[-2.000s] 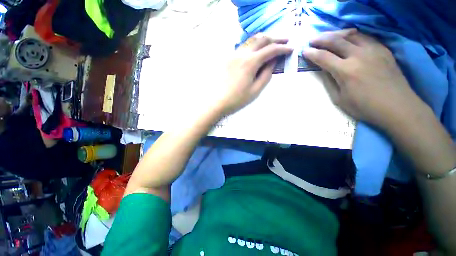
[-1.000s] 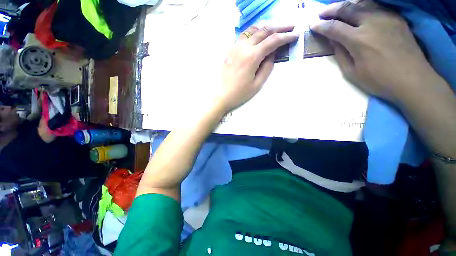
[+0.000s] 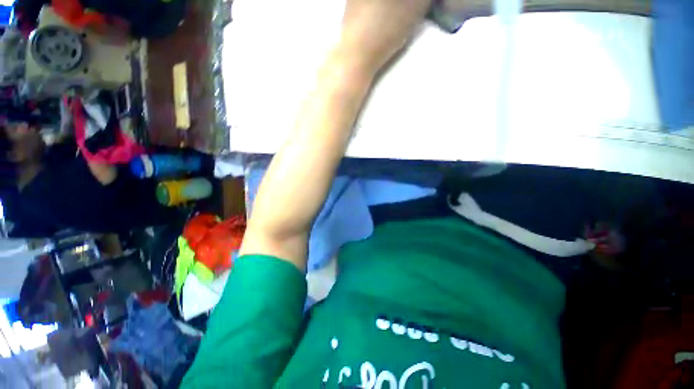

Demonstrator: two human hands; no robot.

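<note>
My left hand (image 3: 384, 19) is at the top edge of the view; its fingers are cut off. My right hand (image 3: 606, 241) is dim in the shadow below the table at the right, with its fingertips closed at the end of a white tape (image 3: 525, 232) that curves across the lap. A pale, blurred strip of tape (image 3: 502, 91) runs down over the white table (image 3: 289, 99) to its front edge. Light blue fabric (image 3: 677, 68) lies at the table's right. Loose blue cloth (image 3: 342, 220) lies in the lap. The needle is out of view.
A grey metal plate (image 3: 475, 9) shows at the top. At the left are a brown tabletop (image 3: 163, 129), a machine (image 3: 84, 57), a blue bottle (image 3: 171, 164), a green bottle (image 3: 183, 191), an orange bag (image 3: 209, 241) and another person in dark clothing (image 3: 65, 190).
The view has shifted so the table sits higher. My right hand has left the fabric near the needle and is now below the table edge at the tape. My left hand has slid out at the top.
</note>
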